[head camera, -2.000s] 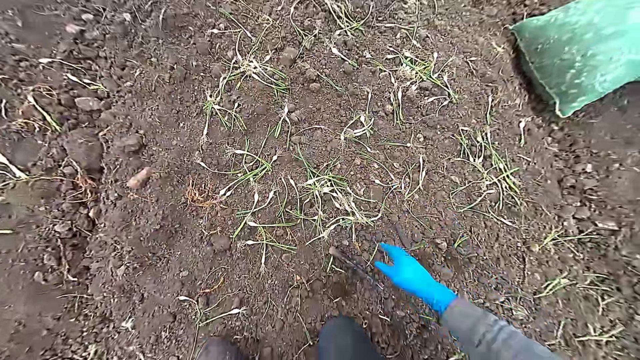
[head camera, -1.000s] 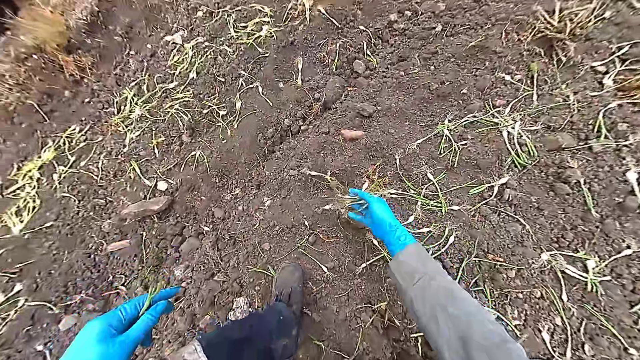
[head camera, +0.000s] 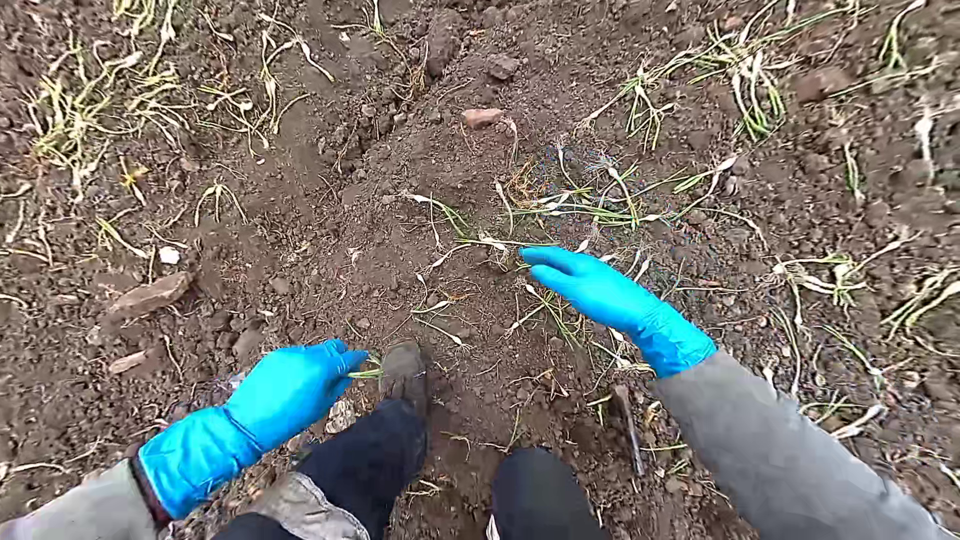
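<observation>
My left hand (head camera: 281, 394), in a blue glove, is at the lower left above my boot (head camera: 405, 375); its fingers are closed on green plant stems (head camera: 367, 373). My right hand (head camera: 607, 296), gloved too, reaches over the soil right of centre. Its fingertips are at a thin bulb plant (head camera: 491, 242) with a white base and green leaf; whether they grip it is not clear. Just beyond lies a loose group of similar bulb plants (head camera: 592, 206) with roots. More small plants (head camera: 442, 306) lie between my hands.
A pile of pale green plants (head camera: 97, 112) lies at the upper left, others (head camera: 754, 90) at the upper right. A reddish stone (head camera: 481, 117) and a long flat stone (head camera: 150, 294) rest on the soil. A thin dark stick-like object (head camera: 630, 431) lies near my right knee.
The view has swung left since the oldest frame. My left hand, out of view then, has come in. My right hand held a small bunch of plants one second ago; that bunch is no longer in it.
</observation>
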